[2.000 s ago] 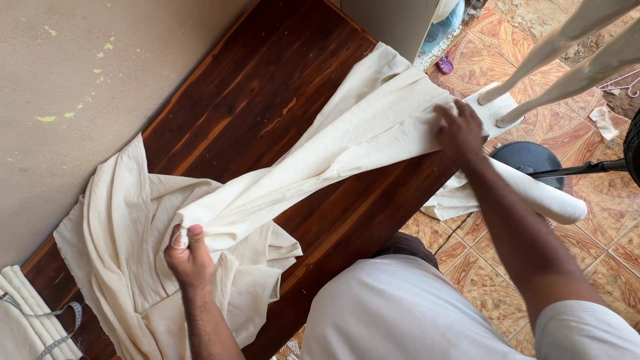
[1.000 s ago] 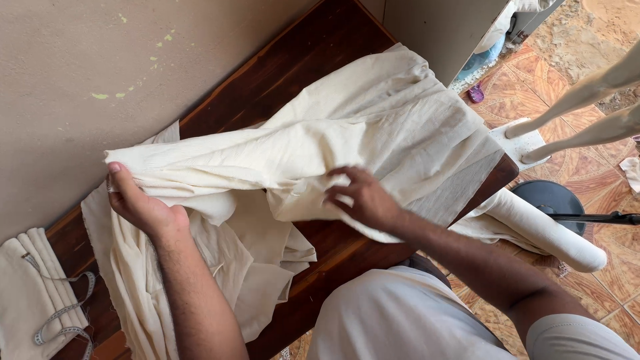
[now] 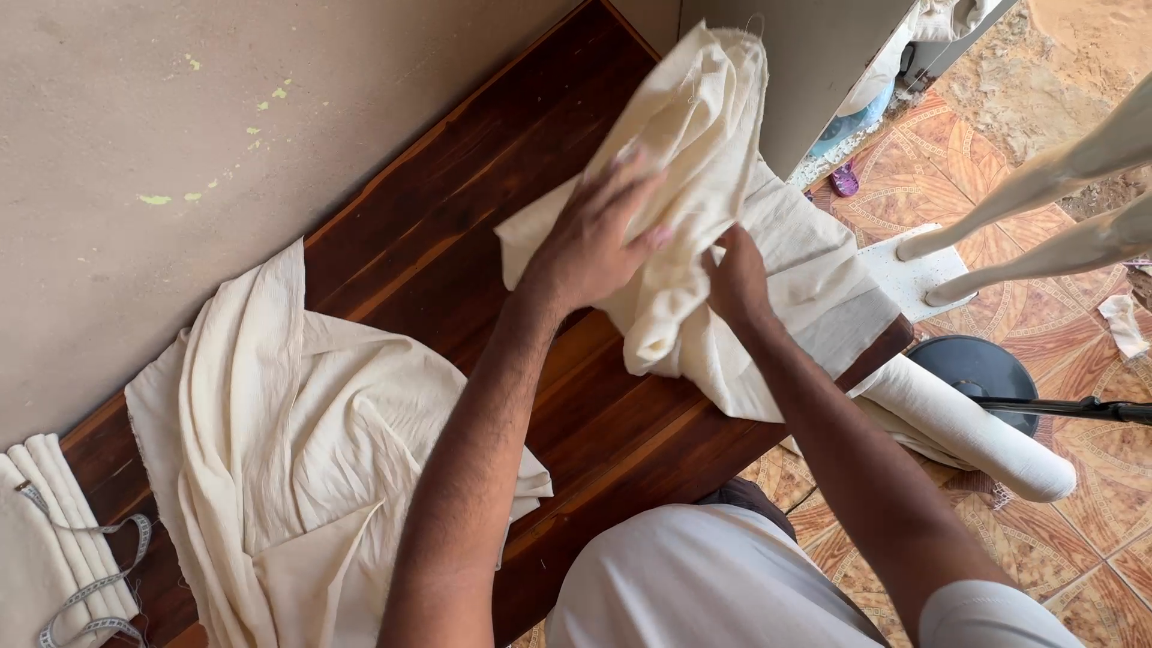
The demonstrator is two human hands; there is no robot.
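Observation:
A bunched length of cream fabric [image 3: 702,162] rises in folds over the far right part of the dark wooden table [image 3: 585,432]. My left hand [image 3: 603,225], slightly blurred, lies against its left side with the fingers spread. On its right side my right hand [image 3: 738,274] grips the gathered cloth; part of those fingers is hidden by the folds. Under and beside it, more of the cream cloth lies flat to the table's right corner. A separate heap of cream fabric [image 3: 333,432] lies rumpled on the left part of the table.
Folded cream cloth [image 3: 54,513] with a grey measuring tape [image 3: 135,540] on it lies at the lower left. A wall borders the table's far side. Right of the table are a fabric roll [image 3: 981,423], a round black base [image 3: 976,373] and mannequin legs [image 3: 1026,207] on a white plate.
My left hand has moved right from the left side of the table, and the cloth it held is now bunched at the right. The heap at the left is more exposed.

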